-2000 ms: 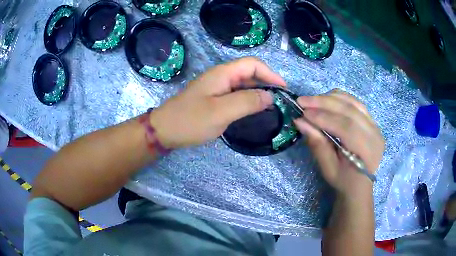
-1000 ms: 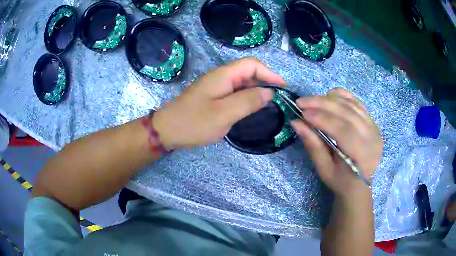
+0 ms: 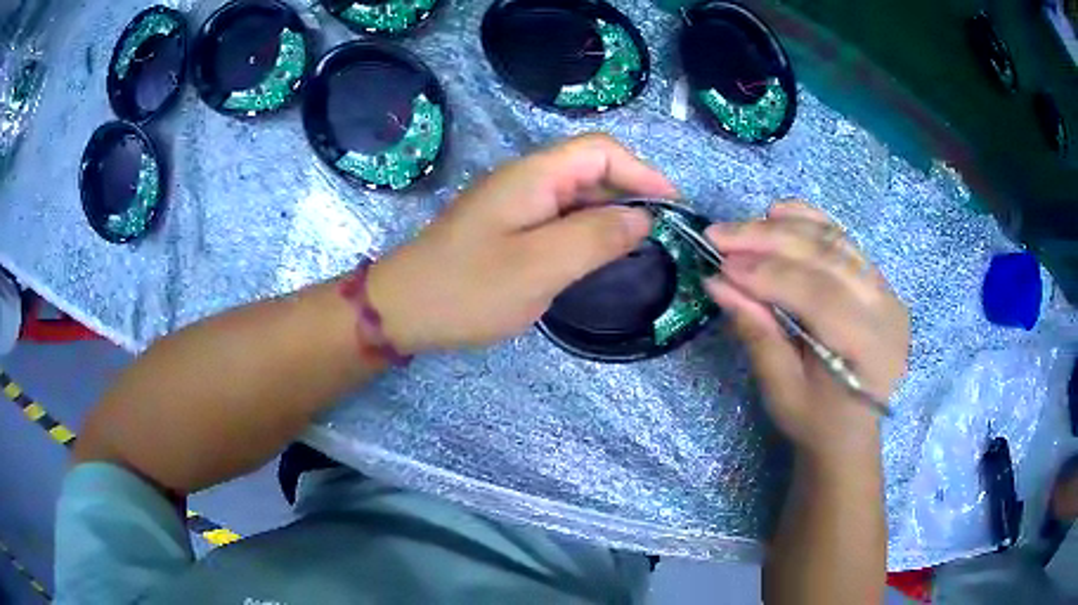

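A round black housing is tilted in front of me at the centre of the view. A green circuit board covers its right side. My left hand grips the housing's upper rim, thumb over the edge near the board's top end. My right hand holds thin silver tweezers like a pen. Their tip points up and left at the upper part of the board, close to my left thumb. The exact contact at the tip is too small to tell, and any wires there cannot be made out.
Several black housings with green boards lie along the table's far side. Bubble wrap covers the table. A blue block, a crinkled clear bag and a dark narrow object lie at the right. A dark green belt runs at upper right, carrying dark units.
The held housing has shifted and tilted slightly. The tweezers' angle has changed a little, with the tip staying by the upper board. My left hand keeps its grip.
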